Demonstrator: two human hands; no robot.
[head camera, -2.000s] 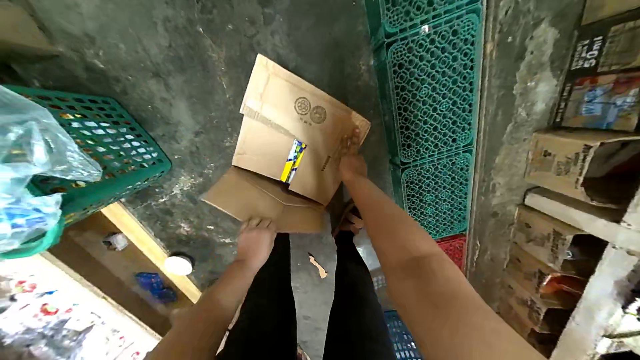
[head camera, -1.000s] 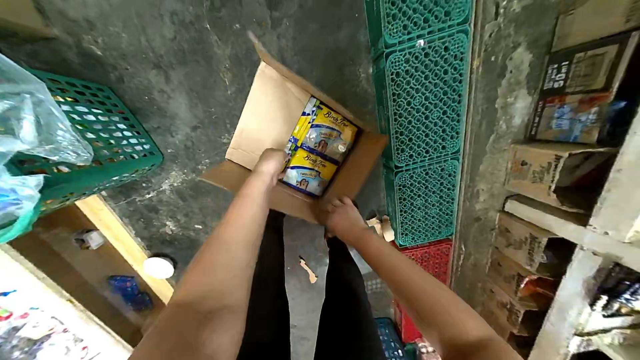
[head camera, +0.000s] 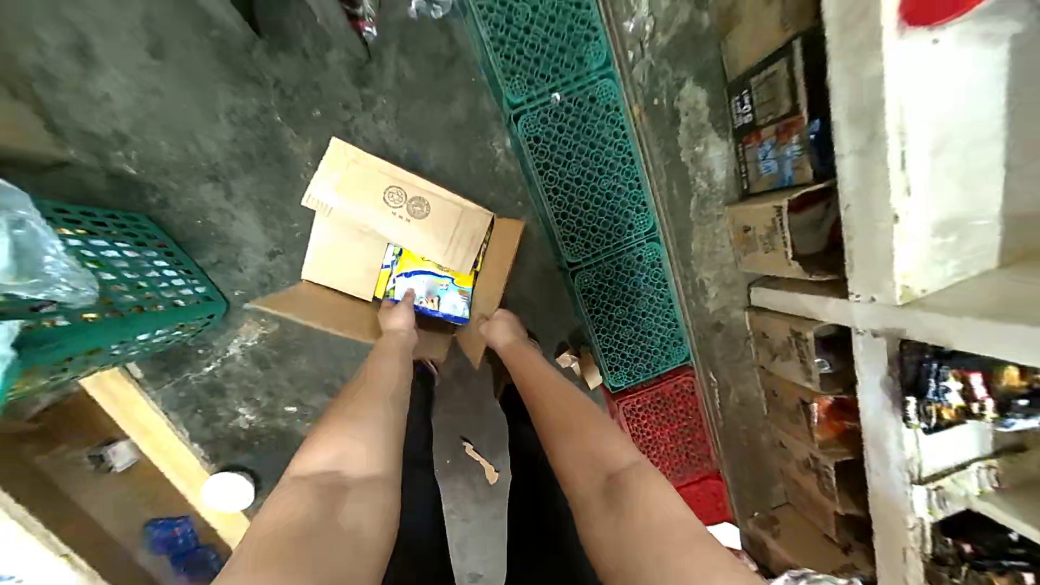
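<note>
An opened cardboard box (head camera: 349, 260) sits on the concrete floor before my feet, its top flap (head camera: 406, 203) lying partly over the contents. My left hand (head camera: 398, 317) grips the near edge of a yellow and blue plastic packet (head camera: 435, 284) in the box, thumb on top. At the near right corner, my right hand (head camera: 501, 329) holds a side flap (head camera: 497, 268) of the box. The rest of the contents are hidden under the top flap.
Green plastic crates (head camera: 585, 171) and a red crate (head camera: 666, 422) line the right side. Beyond them, cardboard boxes (head camera: 772, 227) stand by a white shelf (head camera: 869, 244). At left is a green basket (head camera: 122, 325) with plastic bags. A torn cardboard scrap (head camera: 481, 461) lies between my feet.
The top flap, folded back one second ago, now covers part of the packets again. My left hand has gone from the box's inner left side to the near packet's edge.
</note>
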